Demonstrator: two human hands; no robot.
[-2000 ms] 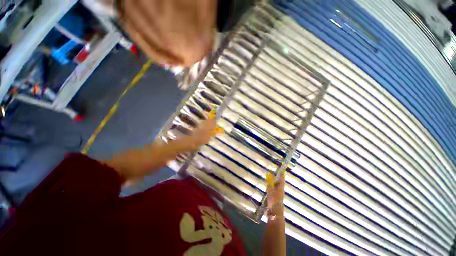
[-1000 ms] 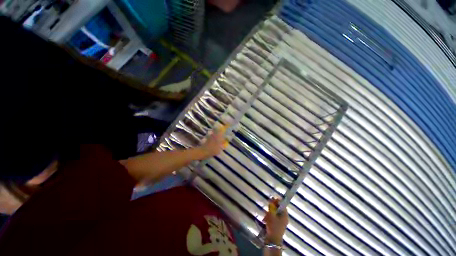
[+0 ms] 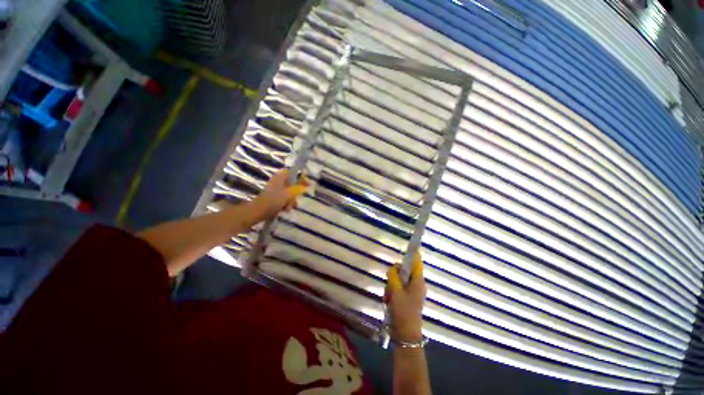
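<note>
A rectangular grey metal frame lies over or just above the white fabric on the tube-top table; whether it touches is unclear. My left hand, with yellow finger covers, grips its left long side. My right hand, also with yellow finger covers and a bracelet at the wrist, grips its right long side near the lower end. Shiny bare tubes with a dark gap show inside the frame. The white fabric is puckered into X-like folds along the table's left end.
Blue fabric crosses the table beyond the white, with a small metal piece on it. Left of the table are the grey floor with yellow lines, a white stand with red-tipped feet, and a wire rack.
The other person's head and dark hair have left the picture. The view has shifted, so table and frame appear further left and higher. Both hands still hold the frame.
</note>
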